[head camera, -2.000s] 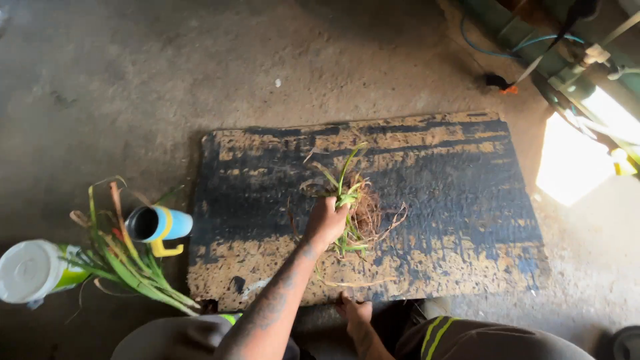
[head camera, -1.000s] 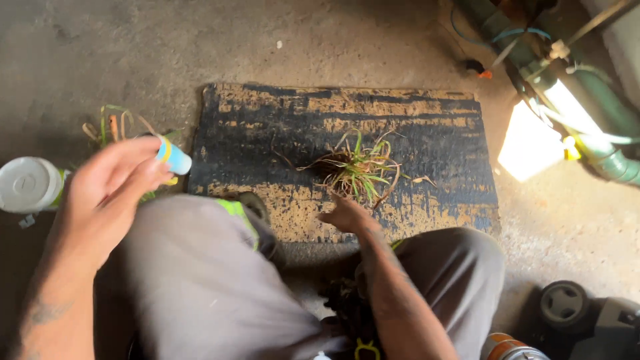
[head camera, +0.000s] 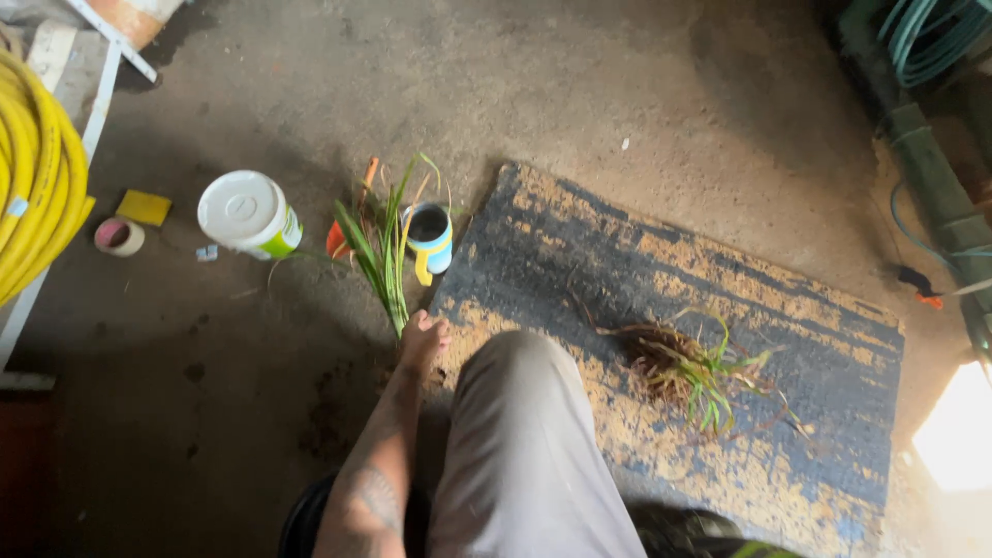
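My left hand (head camera: 424, 341) is at the left edge of a worn, black-stained board (head camera: 558, 240), its fingers closed around the base of a bunch of long green leaves (head camera: 381, 263). Just beyond the hand stands a light blue mug with a yellow handle (head camera: 439, 249). An orange-handled tool (head camera: 370, 172) lies partly behind the leaves. On the board, to the right of my knee, rests a plant clump with a brown root mass (head camera: 690, 372); no hand touches it. My right hand is out of the frame.
Left of the leaves is a white lidded bucket (head camera: 242, 209). Farther left lie a tape roll (head camera: 118, 236), a yellow pad (head camera: 144, 208) and a coiled yellow hose (head camera: 35, 174). Green pipework (head camera: 942, 186) runs along the right side. My raised knee (head camera: 527, 403) overlaps the board's near edge.
My left hand, raised in the air one second ago, is now down on the leaf bunch. The right hand has left the root clump and the frame. The view has swung left.
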